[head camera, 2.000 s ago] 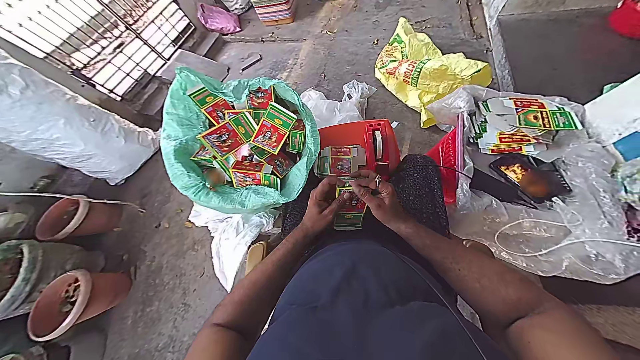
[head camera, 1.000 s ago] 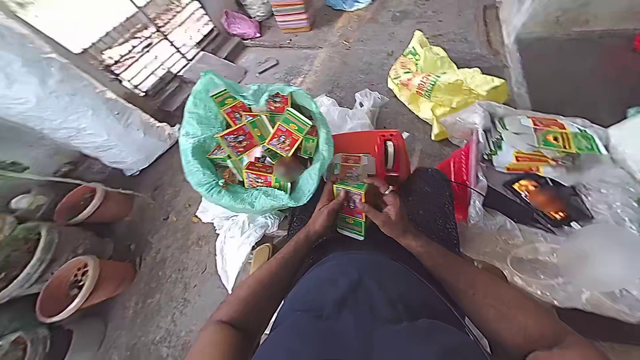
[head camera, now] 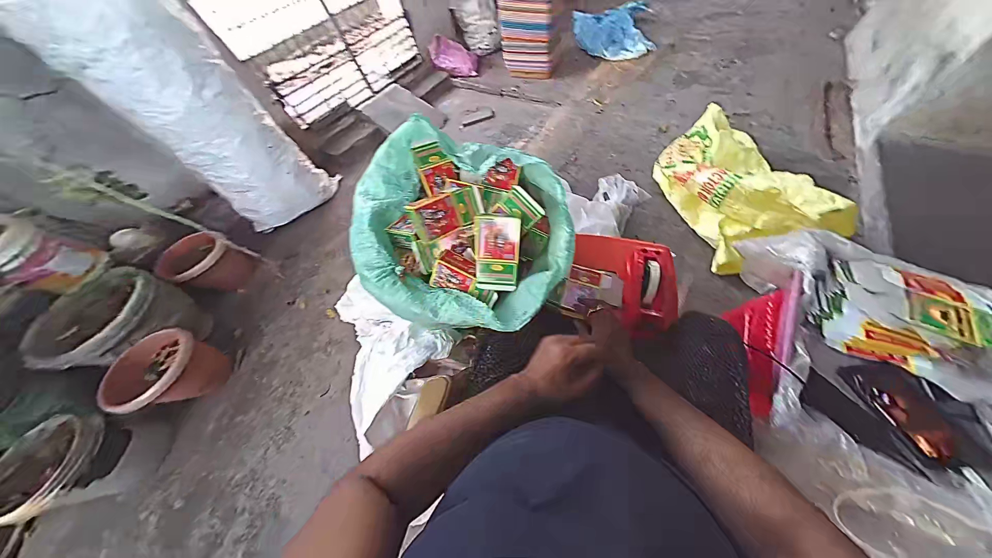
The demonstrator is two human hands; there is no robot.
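My left hand (head camera: 564, 367) is curled over my lap, close against my right hand (head camera: 611, 335); whether anything is inside its fingers is hidden. My right hand's fingertips are at the lower edge of a printed carton (head camera: 589, 290), which lies by a red plastic device (head camera: 651, 287) with a white wheel; its grip is unclear. To the left stands a green plastic bag (head camera: 380, 256), rolled open and heaped with small red, green and yellow boxes. One box (head camera: 497, 249) lies on top, its printed face up.
Terracotta pots (head camera: 167, 372) stand at the left. A yellow plastic sack (head camera: 744, 194) lies on the floor at the right, near flat printed cartons (head camera: 914, 310) on clear plastic, a red plastic container (head camera: 759, 341) and a black item (head camera: 907, 418).
The printed box held between my hands one second ago is no longer there, and a box now lies on top of the heap in the green bag. My hands have drawn together.
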